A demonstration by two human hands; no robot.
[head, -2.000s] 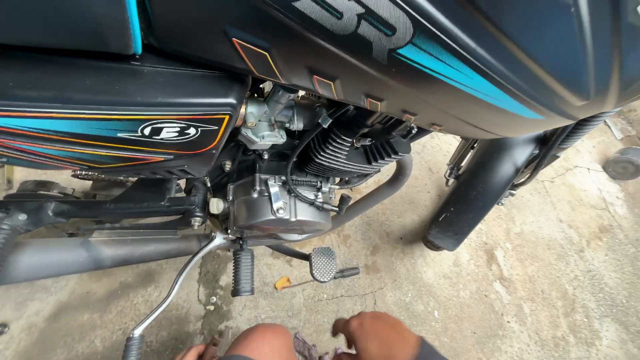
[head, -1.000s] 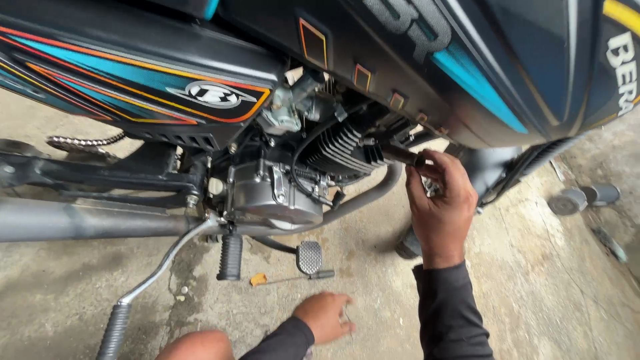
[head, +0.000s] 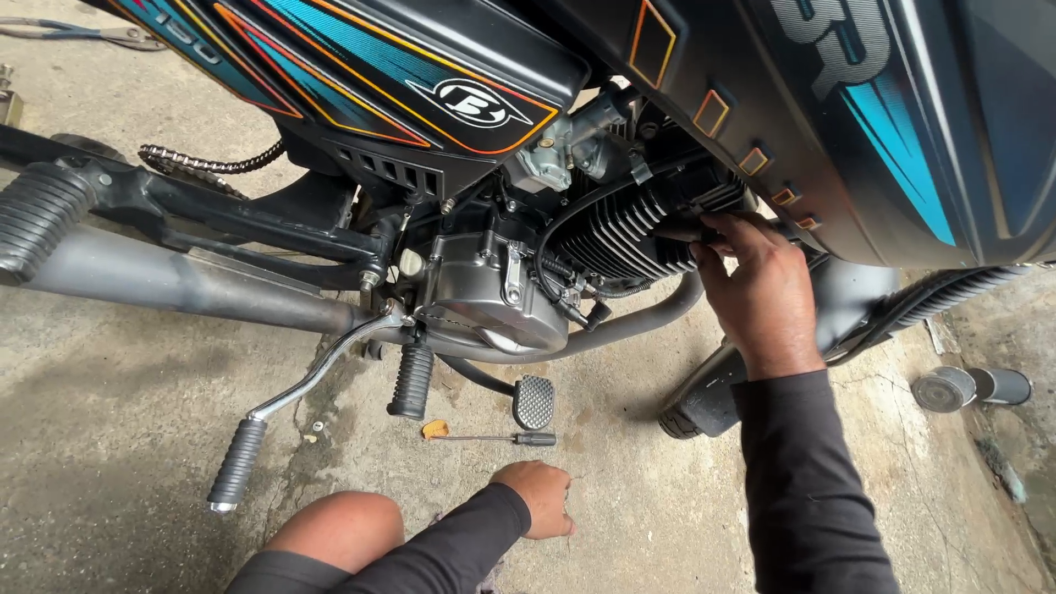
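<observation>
A black motorcycle with teal and orange trim stands in front of me. My right hand point(head: 755, 289) is at the finned engine cylinder point(head: 619, 227), its fingers closed on a dark cylindrical piece point(head: 678, 229) whose far end meets the fins; what it is exactly, I cannot tell. Below the engine, my left hand point(head: 540, 499) hangs over the concrete with nothing in it, the fingers loosely bent. The brake pedal point(head: 534, 402) is just above that hand, and a screwdriver with a black handle point(head: 536, 440) lies on the ground beneath the pedal.
The chrome kick lever point(head: 318, 371) and a rubber footpeg point(head: 411, 381) stick out toward me. The exhaust pipe point(head: 272, 309) runs along the lower side. Pliers point(head: 107, 35) and a loose chain point(head: 214, 163) show at the left. Two cans point(head: 945, 389) lie at the right.
Two seconds ago my right hand was low near my knees. It rose to the engine with the dark piece and has since moved closer against the cylinder. My left hand stays low.
</observation>
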